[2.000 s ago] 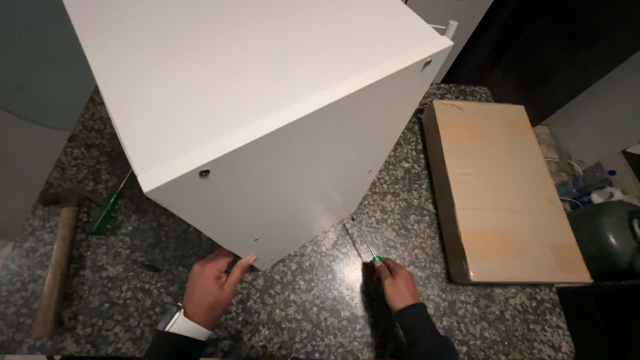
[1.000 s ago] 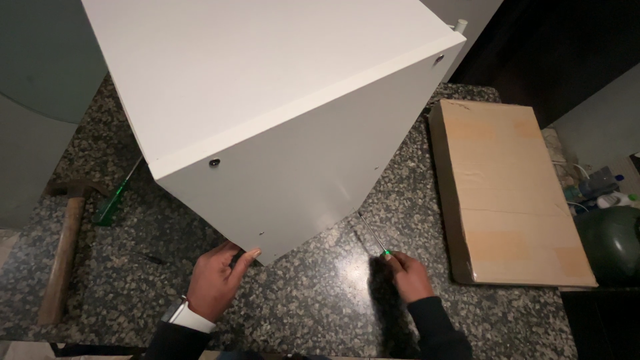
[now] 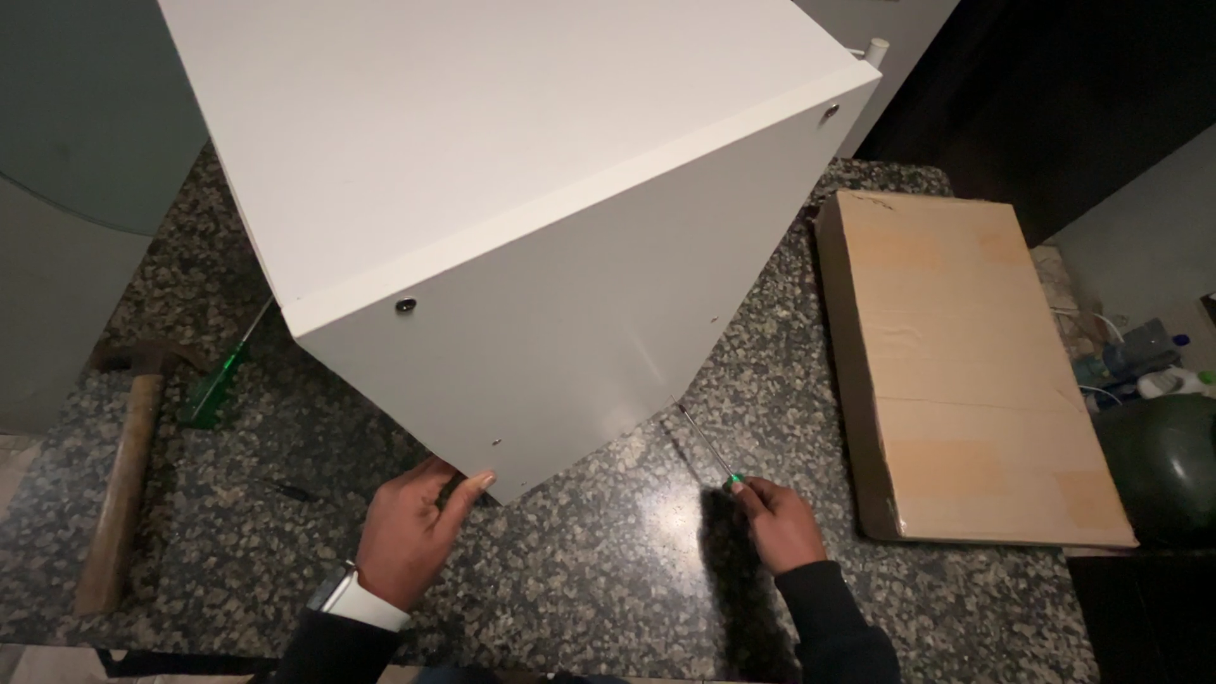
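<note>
A large white box-shaped cabinet stands on a speckled stone countertop. My left hand grips its lower near corner, thumb on the grey-white face and fingers hidden under the edge. In my right hand is a screwdriver with a green handle, mostly covered by the fingers. Its tip meets the bottom edge of that face, right of the corner. Dark round fittings sit near the upper edge of the face, and small screws or holes show lower down.
A claw hammer with a wooden handle and a second green-handled screwdriver lie at the left. A flat cardboard box rests at the right. Beyond it are bottles and a dark green rounded object.
</note>
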